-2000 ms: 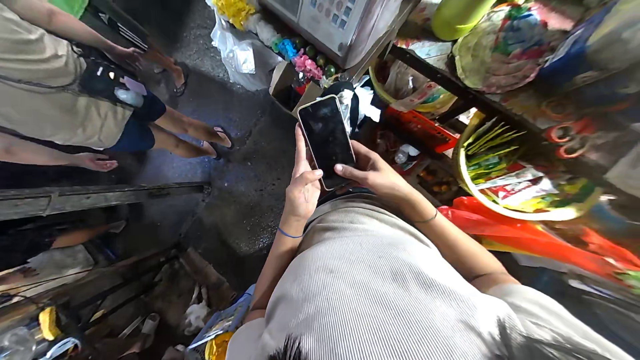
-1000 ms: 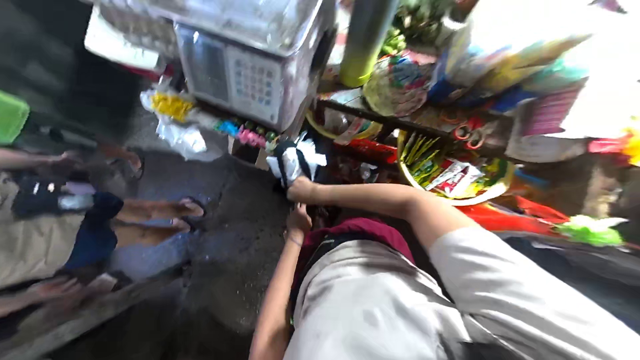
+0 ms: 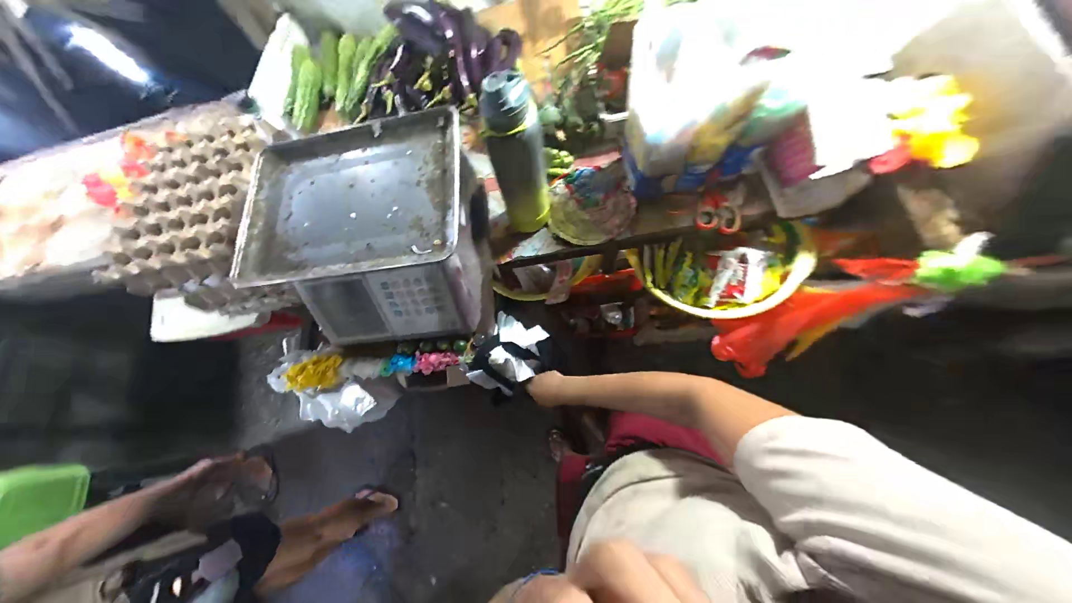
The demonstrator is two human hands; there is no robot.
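Note:
My right hand (image 3: 546, 389) reaches forward to a black bag with white paper pieces (image 3: 511, 356) hanging below the stall's edge; its fingers are mostly hidden there, so I cannot tell whether they grip anything. Close to my body, at the bottom, my left hand (image 3: 624, 574) is blurred and cut off by the frame, with a blue band at the wrist; what it holds does not show. Just beyond the bag stands a digital weighing scale (image 3: 410, 301) with a metal tray (image 3: 352, 201) on top. The phone is not visible.
Egg trays (image 3: 193, 201), bitter gourds (image 3: 339, 71), eggplants (image 3: 452, 42) and a tall bottle (image 3: 515, 151) stand on the stall. Scissors (image 3: 718, 213) lie above a yellow-rimmed basket of packets (image 3: 720, 311). Coloured bags (image 3: 314, 373) hang below the scale. Another person's leg (image 3: 322, 532) is at lower left.
Two seconds ago both my hands held a phone; it is now out of sight. My right hand has moved to the black bag, and my left has drawn back toward my body. The view has swung markedly.

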